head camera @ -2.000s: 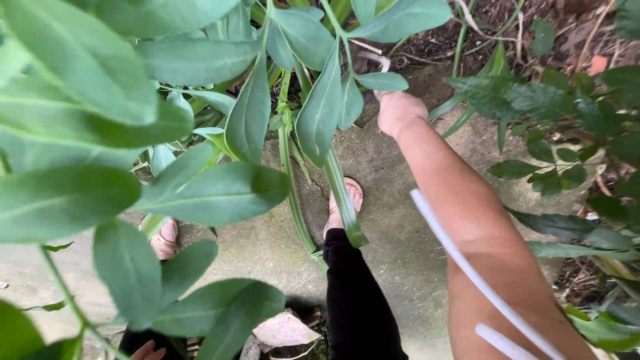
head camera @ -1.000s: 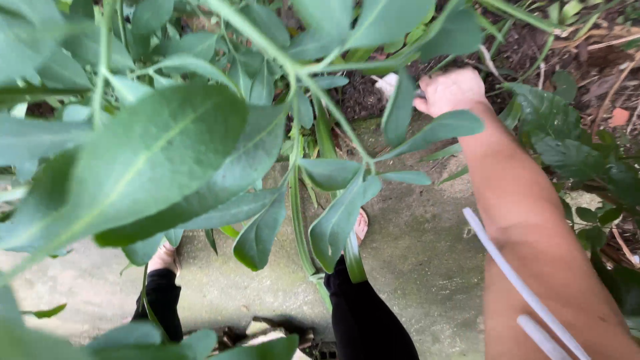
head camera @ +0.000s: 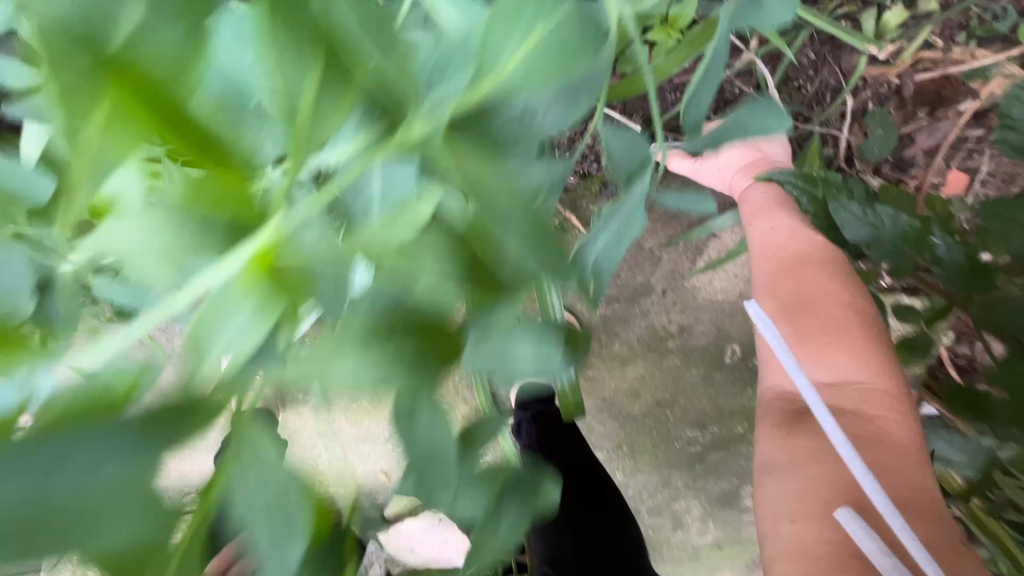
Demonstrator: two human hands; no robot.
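Note:
My right hand (head camera: 732,160) reaches out at the upper right, low over dark soil at the edge of a concrete path (head camera: 672,352). A green leaf (head camera: 744,124) covers most of its fingers. A small pale thing (head camera: 666,147) shows at its thumb; what it is, and whether the hand grips it, cannot be made out. At the bottom left a bit of skin, seemingly the fingers of my left hand (head camera: 228,558), shows among blurred leaves; its hold is hidden. Large leafy stems (head camera: 320,192) fill the left and middle, close to the camera.
My leg in black trousers (head camera: 572,488) stands on the path, with the foot mostly behind leaves. A pale stone-like piece (head camera: 424,540) lies at the bottom. Darker foliage (head camera: 888,224) borders my right arm. Two white strips (head camera: 832,432) cross in front of that arm.
My right hand has turned so that more of its palm side shows, and a leaf now covers its fingers. The leaves near the camera have shifted and hide more of the path.

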